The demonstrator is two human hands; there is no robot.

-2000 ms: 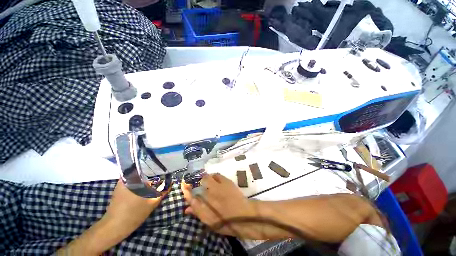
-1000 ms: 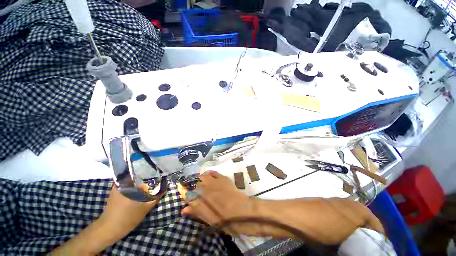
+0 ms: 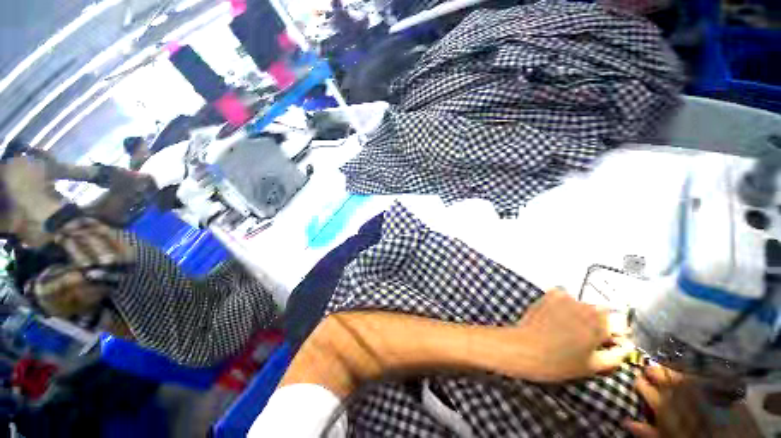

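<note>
The black-and-white checked fabric [image 3: 454,282] lies on the table in front of me, with a plain dark part along its left edge. My left hand [image 3: 572,338] is on it, fingers closed together at its right side by the needle area. My right hand [image 3: 672,400] is at the lower right, dark and blurred, its fingertips on the fabric close to my left fingertips; its grip is unclear. The white sewing machine head [image 3: 728,231] with a blue stripe stands beyond my hands, cut off by the right edge. The needle is too blurred to make out.
More checked fabric [image 3: 531,94] is heaped behind the table. At left a person, blurred, is beside checked cloth [image 3: 184,304] over blue crates [image 3: 175,239]. Another machine [image 3: 257,171] stands at upper left. A blue crate [image 3: 257,398] is by my left forearm.
The view has swung left, so the machine is now at the right edge and the neighbouring station shows. Both hands remain together at the fabric by the needle area.
</note>
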